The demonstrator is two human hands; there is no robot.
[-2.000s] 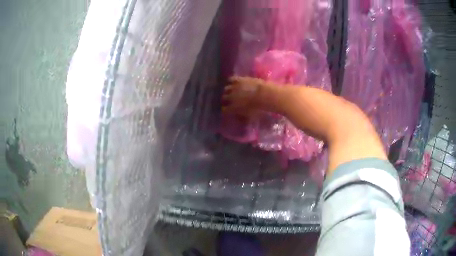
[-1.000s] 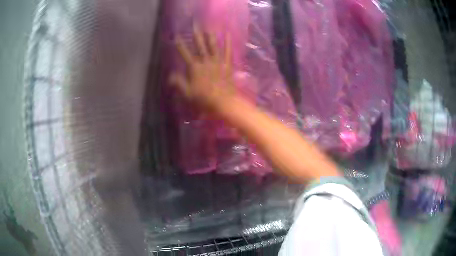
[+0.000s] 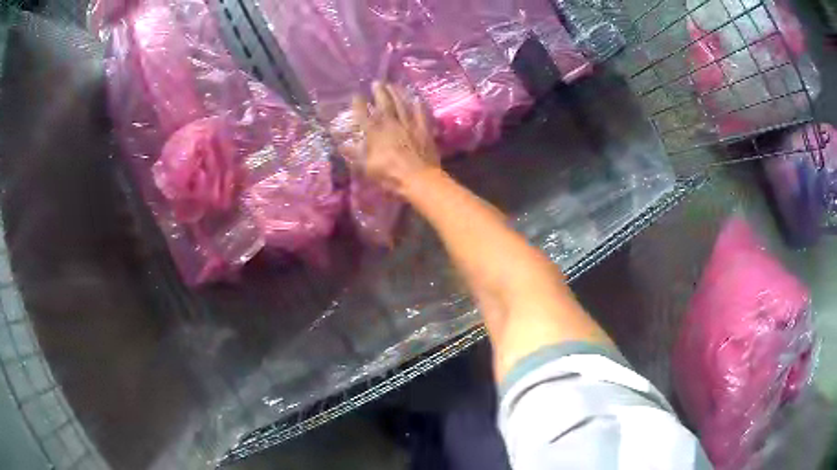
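Wrapped bundles in shiny pink film lie side by side in a wire mesh cage (image 3: 440, 353). The left bundle (image 3: 170, 87) has a bunched, crumpled end (image 3: 197, 170). A dark slotted strip (image 3: 262, 55) shows between it and the bundle to its right (image 3: 335, 41). My right hand (image 3: 395, 138) lies on the crumpled near ends of the bundles, fingers apart and slightly blurred; nothing is clearly gripped. My left hand is not in view. Clear plastic liner (image 3: 303, 386) covers the cage's near side.
The cage's mesh side (image 3: 32, 367) curves along the left. Another wire mesh panel (image 3: 734, 83) stands at upper right, with a clear sack holding pink and white material (image 3: 743, 60) behind it. A large pink-filled sack (image 3: 753, 340) lies on the floor at right.
The view has shifted and tilted, so the cage's near edge now slants and the floor sack shows. My right hand has moved from the left bundle's surface to the bundles' near ends.
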